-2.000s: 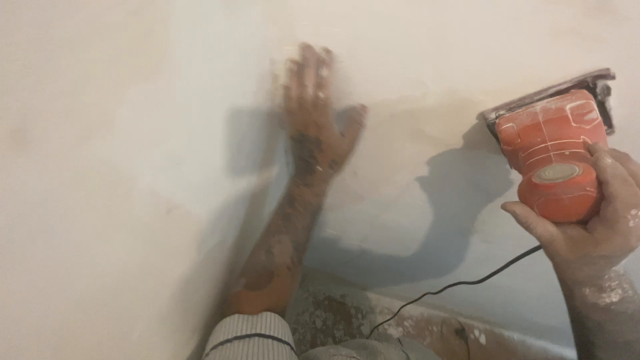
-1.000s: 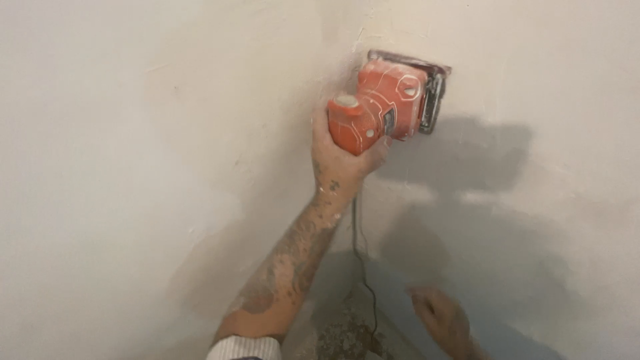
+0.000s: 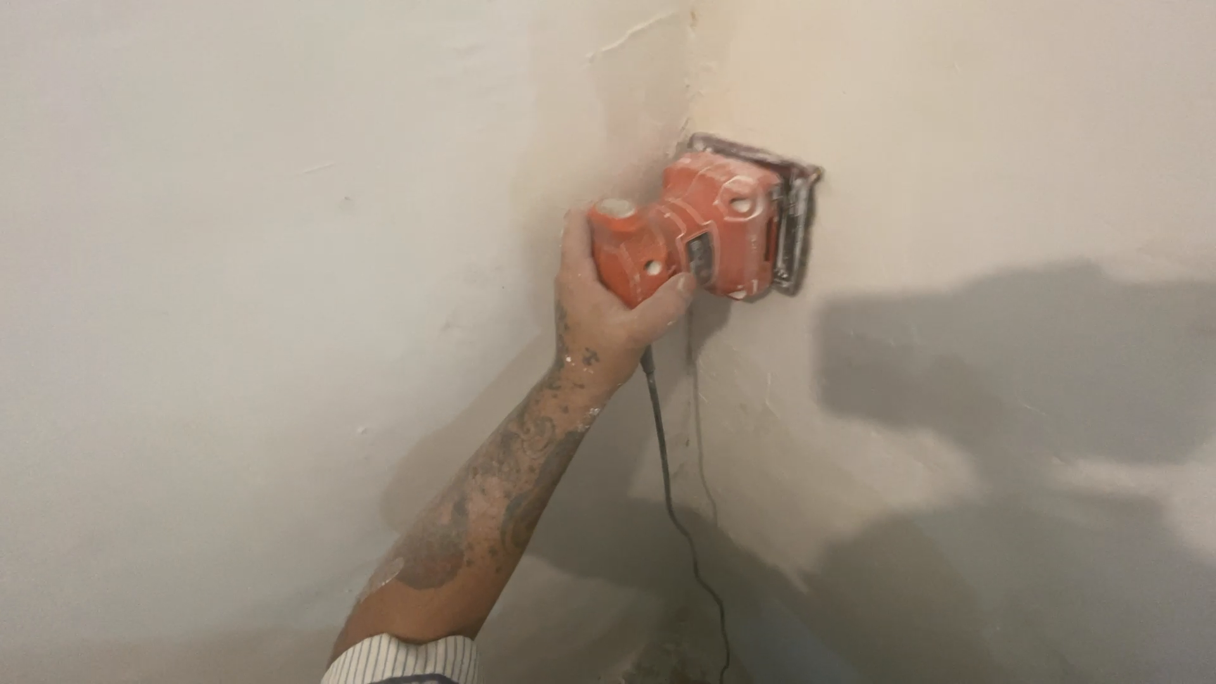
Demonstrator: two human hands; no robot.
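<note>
A dusty red electric sheet sander point(image 3: 727, 223) is in my left hand point(image 3: 613, 304), whose fingers and thumb wrap around its rounded grip. The sander's dark, dust-coated pad faces the right-hand wall point(image 3: 950, 190), close to the corner where two walls meet. From the grip a thin black power cord point(image 3: 669, 484) hangs down to the bottom of the view. My left forearm reaches up from the lower left, its striped cuff at the bottom edge. My right hand is out of view.
The left-hand wall point(image 3: 285, 285) and the right-hand one form an inner corner with rough filler and small raised marks along it. Shadows of the arm and tool fall on both walls. A mottled patch point(image 3: 670, 660) shows low in the corner.
Two seconds ago my right hand held the sander and my left hand lay on the wall; one second ago the left hand held it. My right hand has since left the view.
</note>
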